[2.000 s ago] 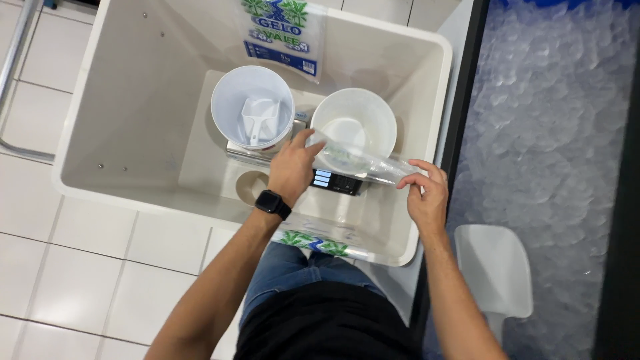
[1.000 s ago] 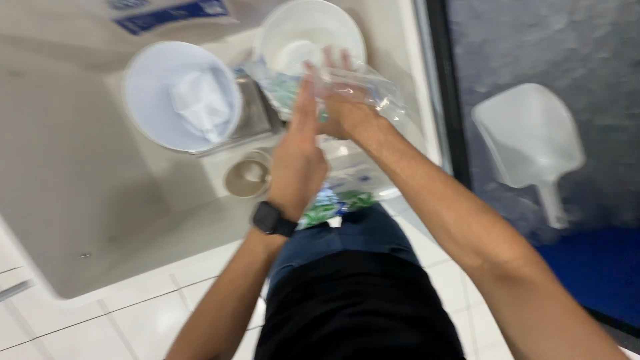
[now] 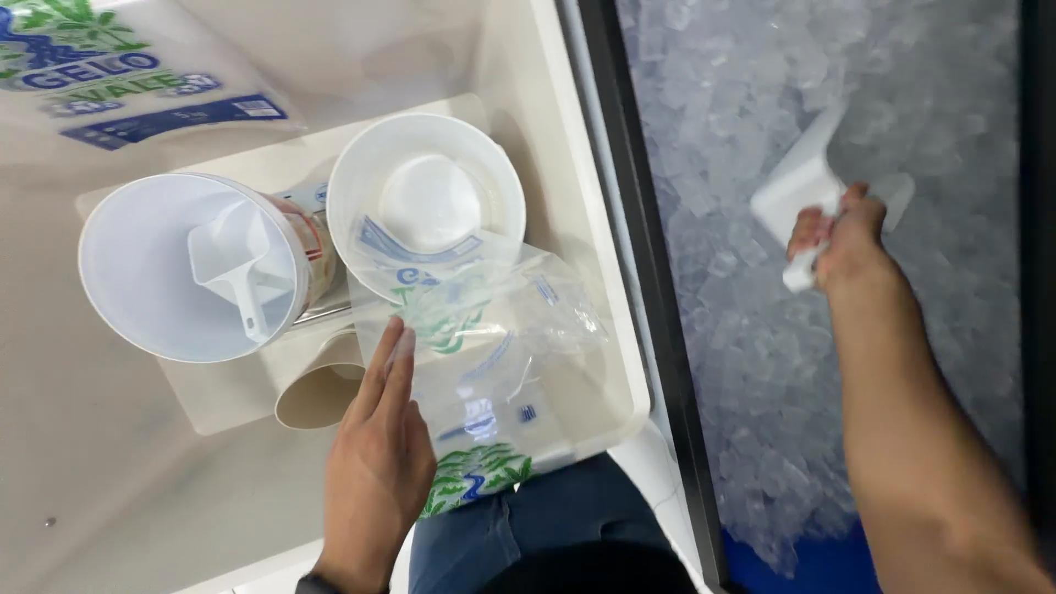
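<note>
My right hand (image 3: 846, 239) is closed around the handle of a white plastic scoop (image 3: 800, 190), its blade among the crushed ice (image 3: 767, 396). My left hand (image 3: 384, 445) is at a clear printed plastic bag (image 3: 495, 330); two straight fingers meet the bag's edge, and whether they pinch the film is hidden. The bag spreads over the front of a round white tub (image 3: 429, 202). To the left stands a white bucket (image 3: 140, 264) with a smaller white scoop (image 3: 247, 272) inside. A beige cup (image 3: 318, 396) is tilted near my left fingers.
A beige bin's rim (image 3: 610, 330) surrounds the tubs and bag. Between bin and ice runs the black edge (image 3: 660, 272) of the ice container. A printed bag (image 3: 165, 74) hangs at the upper left. More printed film (image 3: 474, 478) lies over the bin's near rim.
My right hand has moved from the bag over the bin to the ice at the right and has taken hold of the large scoop. The bag is now spread wider than the narrow bundle of the first frame.
</note>
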